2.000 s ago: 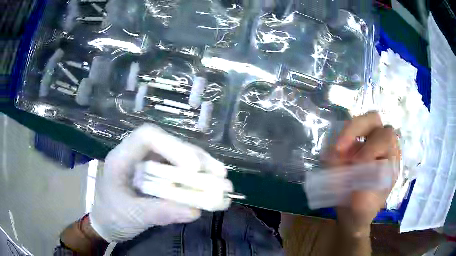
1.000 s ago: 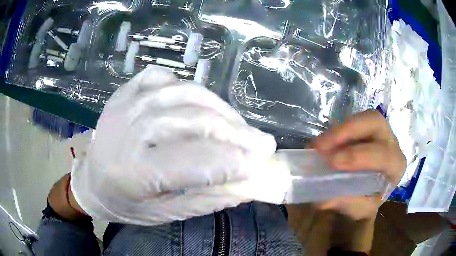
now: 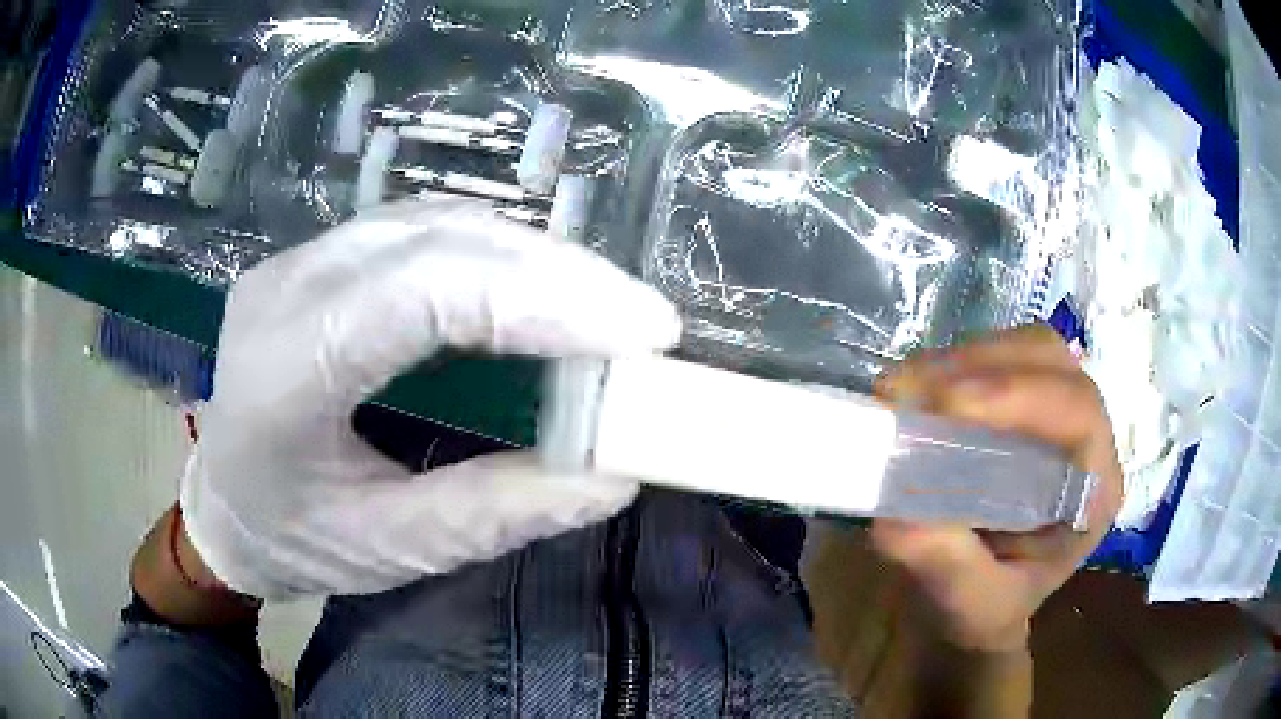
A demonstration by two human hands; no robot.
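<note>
A white block [image 3: 745, 433] sits partly inside a translucent sleeve [image 3: 976, 471], held level over my lap. My left hand [image 3: 408, 400], in a loose white glove, pinches the sleeve's left end between thumb and fingers. My right hand [image 3: 1019, 464], bare, grips the right part of the sleeve, with fingers above and below it. Behind, the clear blister tray [image 3: 787, 302] holds slim rods [image 3: 447, 127] with white end blocks [image 3: 544, 148] in its left pockets. Whether rods lie inside the held block cannot be seen.
A heap of small white pieces [image 3: 1145, 267] lies in a blue bin [image 3: 1187, 169] at the right. A pale gridded sheet [image 3: 1219, 464] is at the far right. A blue object [image 3: 148, 358] is at the left, below the green bench edge [image 3: 84, 281].
The gloved hand has come across with the white block, which now sits in the sleeve. The glove has opened away from the block onto the sleeve's left end. The tray appears higher in view.
</note>
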